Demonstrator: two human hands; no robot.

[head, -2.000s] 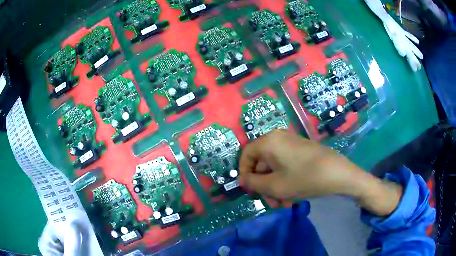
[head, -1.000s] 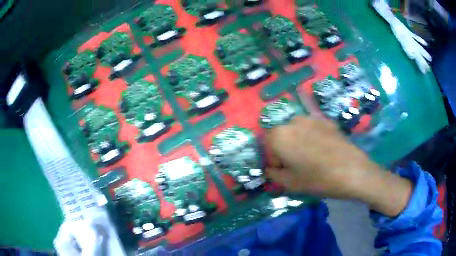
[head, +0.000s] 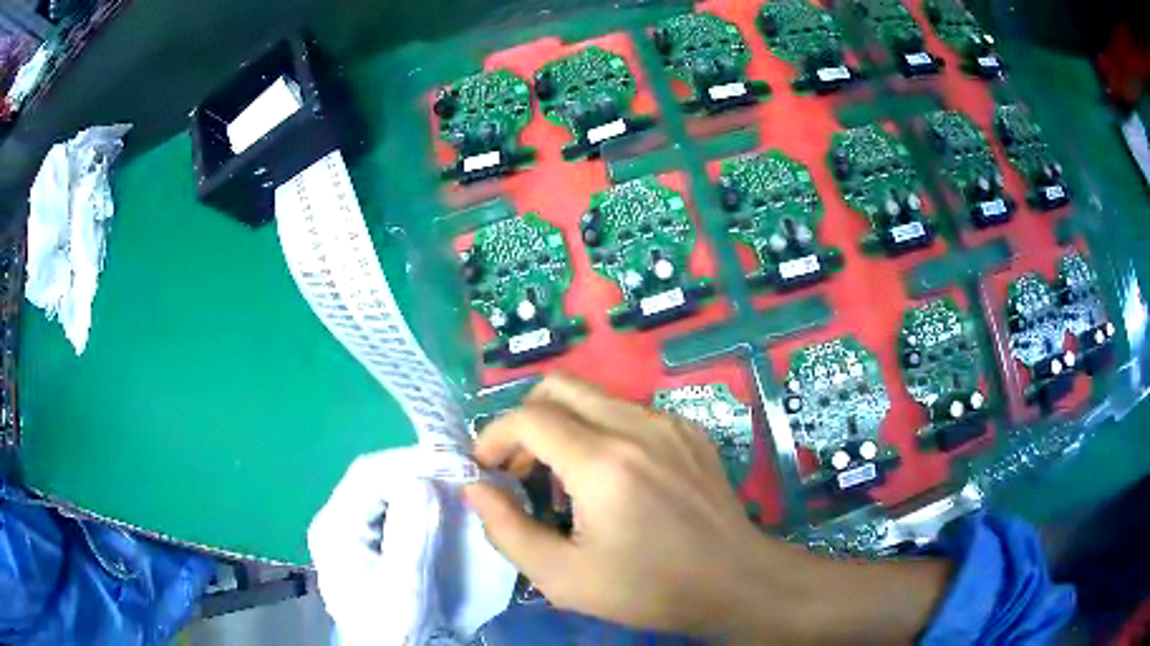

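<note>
A white label strip with rows of small print runs from a black holder box down to my hands. My left hand, in a white glove, grips the strip's lower end. My bare right hand has its thumb and forefinger at that end, touching or very near the strip; whether a label is between them cannot be told. Green circuit boards lie in rows in a clear blister tray with red beneath, many with a white label on the black edge part. My right hand hides part of the front row.
The tray lies on a green mat. A crumpled white cloth or glove lies at the far left. Blue fabric shows at the lower left beyond the mat's edge. A white object is cut off at the right rim.
My right hand has left the boards and come to the strip's end at my left hand. The view has swung left, bringing the holder box and white cloth into view.
</note>
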